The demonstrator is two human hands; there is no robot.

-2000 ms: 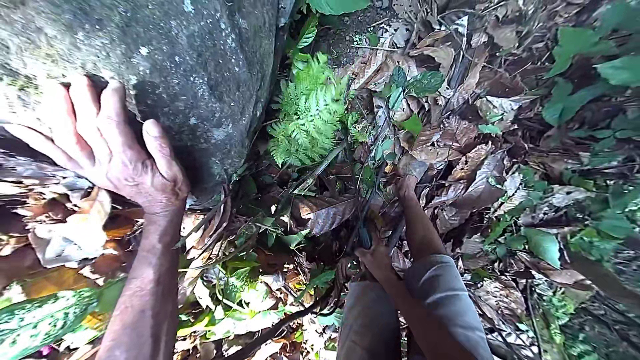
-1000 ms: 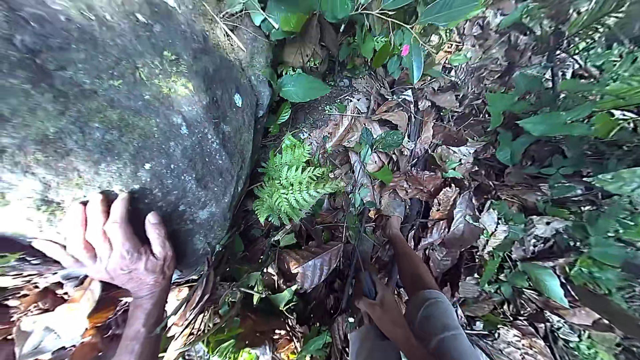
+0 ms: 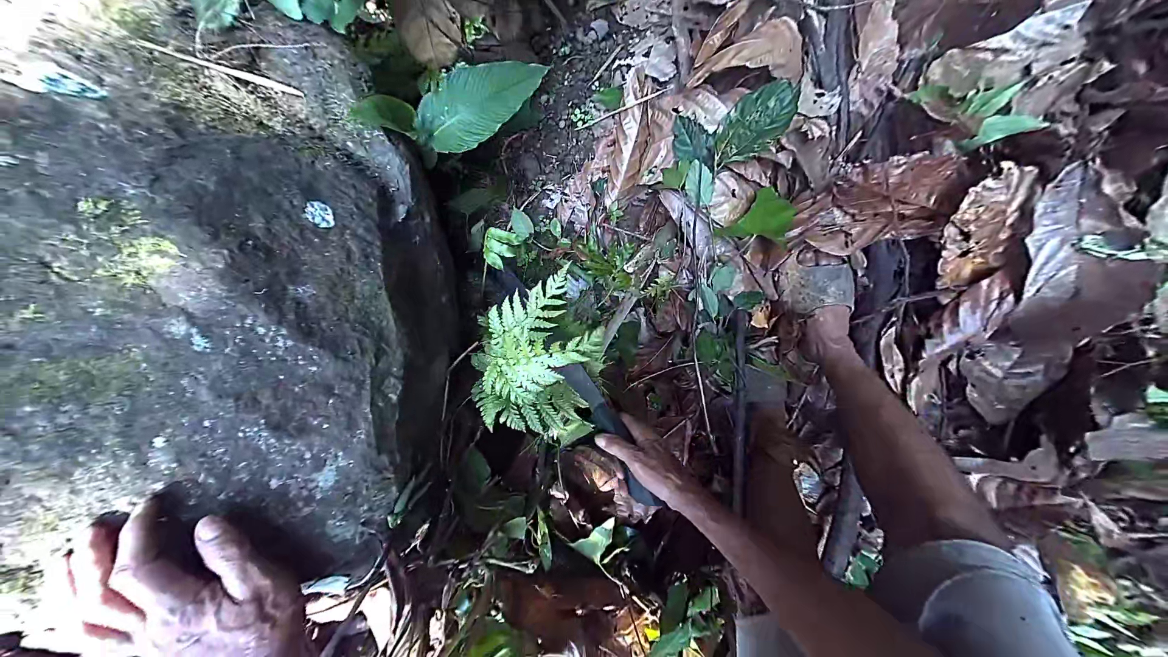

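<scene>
At the lower left, my left hand [image 3: 196,584] rests with spread, bent fingers on the edge of a large grey boulder [image 3: 228,347] and holds no tool. Right of the boulder, my right hand [image 3: 648,456] is shut on a dark, long-bladed tool [image 3: 589,388], which looks like a machete. Its blade slants up and left, partly hidden by a bright green fern [image 3: 529,365] close to the boulder's side. The far end of the blade is hard to make out among the leaves.
My bare lower legs [image 3: 885,429] and feet, below rolled grey trousers [image 3: 985,598], stand right of the tool. Dry brown leaves [image 3: 985,219] cover the ground. A thin dark stem [image 3: 740,411] stands between my right hand and legs. Broad green leaves [image 3: 479,105] grow beside the boulder.
My right hand has moved left from near my legs towards the fern, with the dark tool now reaching behind the fronds. My left hand stays on the boulder. The view has shifted.
</scene>
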